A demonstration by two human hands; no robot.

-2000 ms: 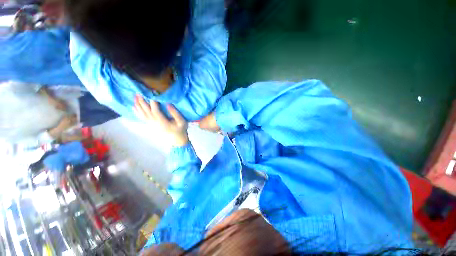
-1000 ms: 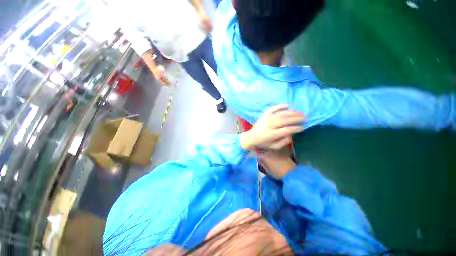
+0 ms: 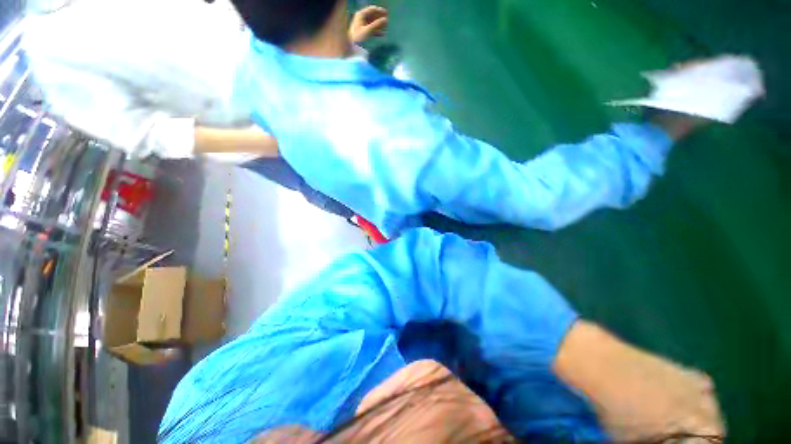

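My left hand [image 3: 646, 386] is blurred at the lower right, over the green surface [image 3: 555, 269]. Its blue sleeve bends across in front of me from the left. I cannot make out its fingers or whether it holds anything. My right hand is not visible; a darker blue sleeve shows below the left forearm. No work piece can be made out at my hands.
A person in a blue smock [image 3: 347, 130] leans close ahead, one hand stretched right with a white sheet [image 3: 715, 87]. A person in white [image 3: 130, 69] stands at the upper left. An open cardboard box [image 3: 162, 303] and metal racks are at left.
My left hand has moved from near the centre to the lower right. My right hand has gone out of sight. The neighbour's arm has swung into fuller view, with the white sheet showing.
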